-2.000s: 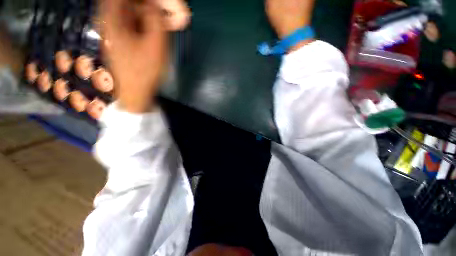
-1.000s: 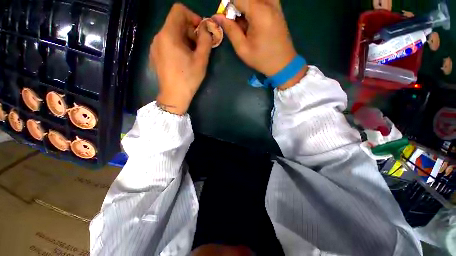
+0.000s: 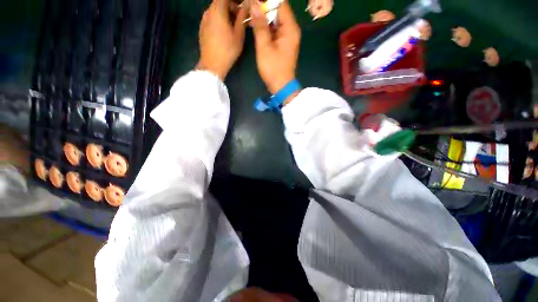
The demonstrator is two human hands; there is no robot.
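My left hand [image 3: 221, 38] is at the top edge, its fingertips partly cut off and pinched on a peach part, of which only a blurred bit and thin light tabs show. My right hand [image 3: 278, 50], with a blue wrist band [image 3: 282, 96], is beside it, the fingertips close together. It is shut on a small white item [image 3: 271, 7] with a yellow touch, mostly hidden by the fingers. More peach discs sit in pockets of the black tray [image 3: 144, 71] at the left, one of them a disc [image 3: 115, 164] near its lower right corner.
A red box [image 3: 348, 74] at the right holds a syringe, a printed tube and a clear barrel. Loose peach discs [image 3: 461, 36] lie around it. A black device [image 3: 454, 106] with a red light and a green-ended tool [image 3: 396, 142] are by my right forearm. Cardboard [image 3: 35, 253] is lower left.
The view has shifted, so the red box and device appear further left. Both hands are higher in the picture and nearer the red box. Both grips look kept. More loose discs show.
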